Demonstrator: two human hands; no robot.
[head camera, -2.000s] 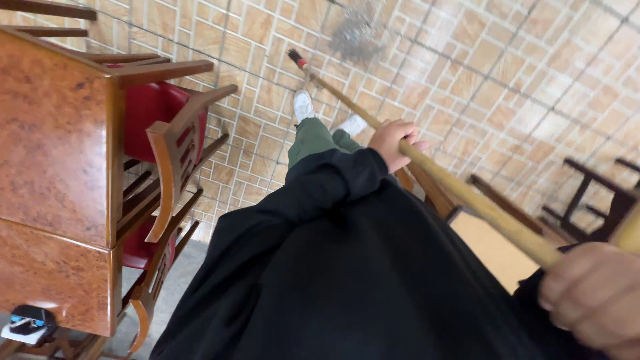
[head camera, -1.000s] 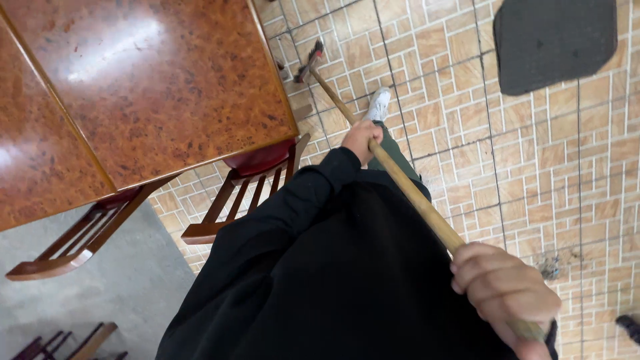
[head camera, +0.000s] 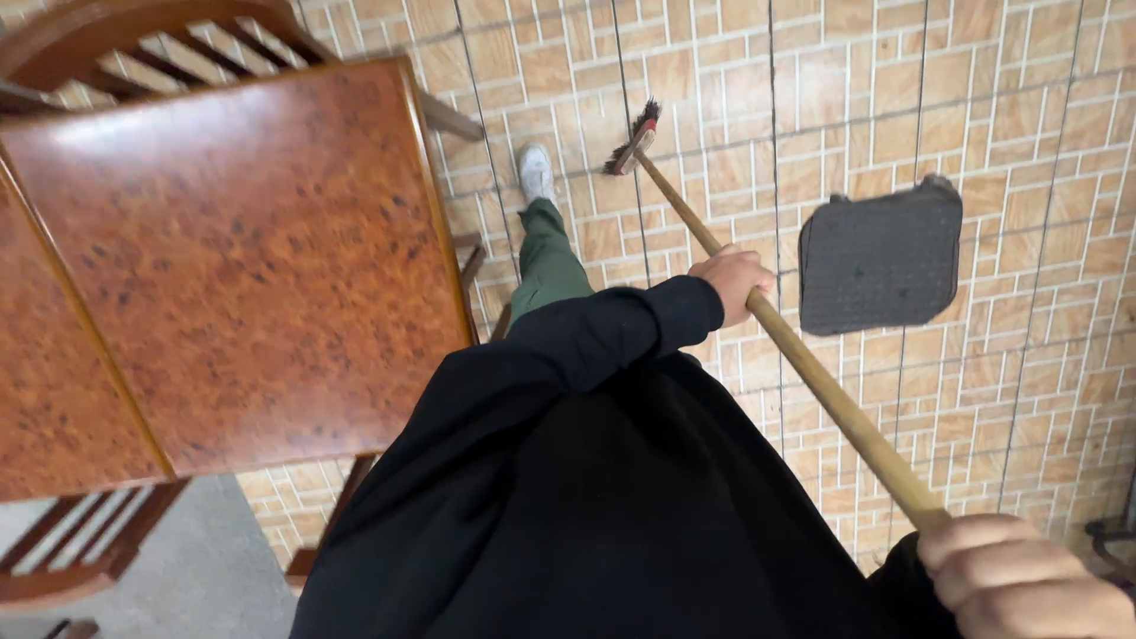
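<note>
My left hand (head camera: 735, 282) grips the middle of a long wooden broom handle (head camera: 834, 399), its sleeve reaching across my black top. At the lower right corner, my right hand (head camera: 1021, 577) is closed around the handle's upper end. The broom head (head camera: 635, 145), with dark bristles and a red part, rests tilted on the tiled floor at upper centre. My white shoe (head camera: 536, 173) and green trouser leg stand left of the broom head. The lower fingers of my right hand are cut off by the frame's edge.
A brown speckled table (head camera: 257, 275) fills the left side, with a slatted wooden chair (head camera: 169, 44) behind it and another (head camera: 89, 546) in front. A dark square mat (head camera: 881, 259) lies on the floor right of my left hand. Grey floor (head camera: 213, 568) shows at lower left.
The view has moved a lot over the floor. The broom head, beside the table a second ago, is now out on the tiles between the table and the mat. Both hands keep hold of the handle.
</note>
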